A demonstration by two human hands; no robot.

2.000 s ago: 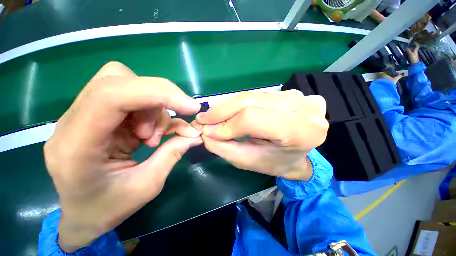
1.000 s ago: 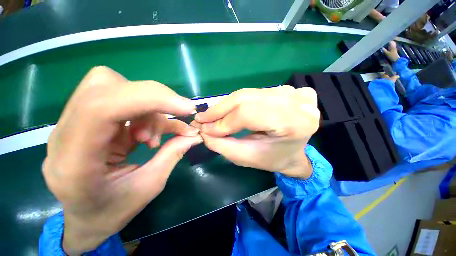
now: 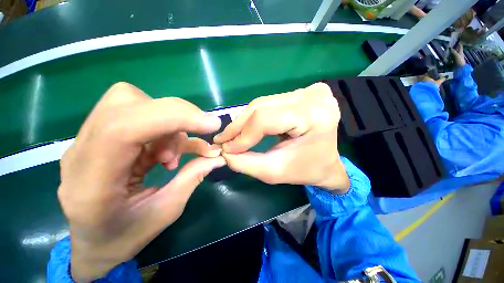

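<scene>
My left hand [image 3: 130, 177] and my right hand [image 3: 287, 138] meet above the bench, with thumbs and fingertips pinched together. A small dark piece [image 3: 225, 120] shows at the fingertips, between my left index finger and my right fingers. Most of it is hidden, so its shape and how it is gripped are unclear. Black foam blocks with long slots [image 3: 381, 110] stand to the right of my right hand.
A green conveyor [image 3: 149, 77] with white rails [image 3: 166, 34] runs beyond my hands. The glossy dark green bench [image 3: 221, 221] is below. A metal post [image 3: 420, 38] slants at the right. A person in blue [image 3: 470, 127] handles dark items there. Brown cartons [image 3: 478, 265] stand lower right.
My hands stay pinched together. My right hand has tilted and shifted slightly left, and more of the dark piece shows. A black item has appeared farther left along the conveyor beside the post.
</scene>
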